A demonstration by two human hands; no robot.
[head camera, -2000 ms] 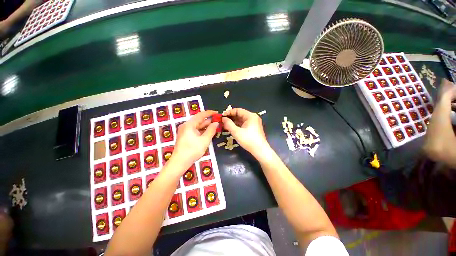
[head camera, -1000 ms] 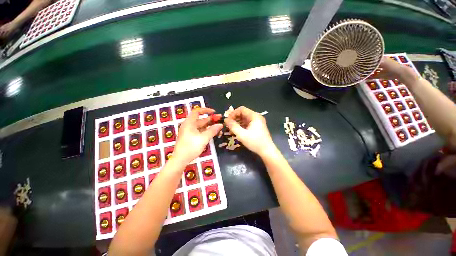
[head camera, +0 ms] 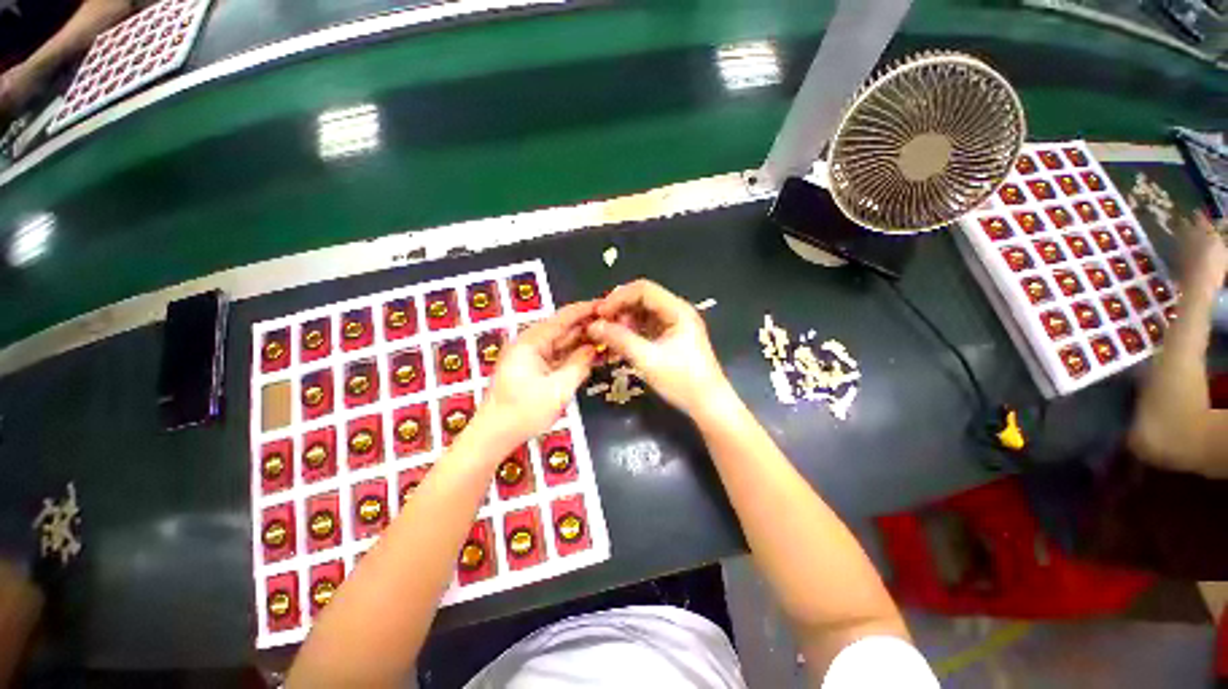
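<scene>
My left hand (head camera: 535, 366) and my right hand (head camera: 663, 347) meet over the right edge of the foam tray. A small red emblem piece (head camera: 601, 346) is held between the fingertips of both hands, mostly hidden; a yellow spot shows on it. The white foam tray (head camera: 431, 288) holds rows of red pieces with dark round centres. One pocket at its left side is empty and shows tan. Small pale pieces (head camera: 620, 386) lie just right of the tray, below my hands.
A dark flat phone-like rectangle (head camera: 193, 359) lies left of the tray. A second pale pile (head camera: 816, 373) lies to the right, below a fan (head camera: 927, 143). A cable with a yellow tag (head camera: 1007, 429), stacked trays (head camera: 1064, 256) and another person's arm (head camera: 1180, 364) are far right. A green conveyor (head camera: 539, 121) runs behind.
My fingertips have closed together around the red piece, which is now more hidden. The other person's arm has drawn back from the stacked trays at the right.
</scene>
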